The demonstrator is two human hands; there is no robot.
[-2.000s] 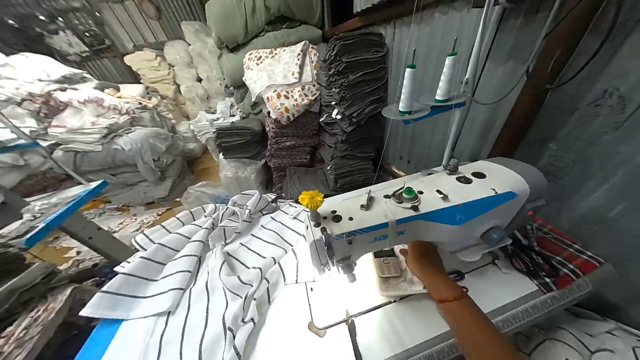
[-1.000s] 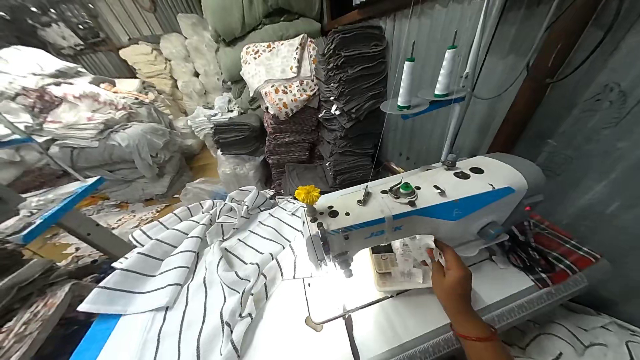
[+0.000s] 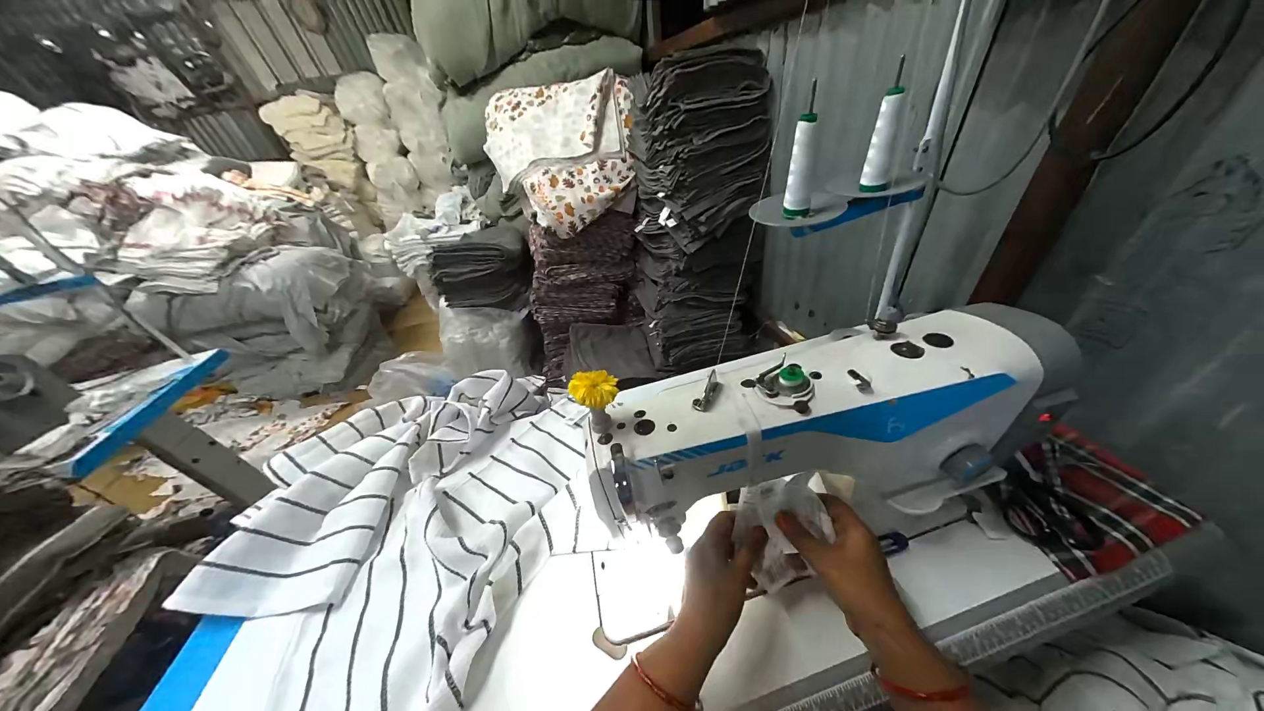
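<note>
Both my hands hold a small bundle of thin whitish labels or slips (image 3: 780, 523) under the arm of a white and blue Jack sewing machine (image 3: 839, 415). My left hand (image 3: 719, 578) grips its left side, close to the lit needle area. My right hand (image 3: 851, 568) pinches the right side. A small box partly shows behind the bundle; its contents are hidden. White cloth with dark stripes (image 3: 395, 533) lies loosely folded on the table left of the needle. A yellow flower (image 3: 592, 389) stands on the machine's head.
Two white thread cones (image 3: 802, 168) stand on the holder behind the machine. Red plaid cloth (image 3: 1126, 494) and dark cables lie at the right end. A measuring tape (image 3: 1066, 612) runs along the front edge. Stacks of folded dark cloth (image 3: 703, 197) rise behind; a blue-edged stand (image 3: 148, 410) is at left.
My left hand has come into view and taken hold of the bundle. My right hand, earlier at the box, lifted the slips and now holds them nearer the needle with the left.
</note>
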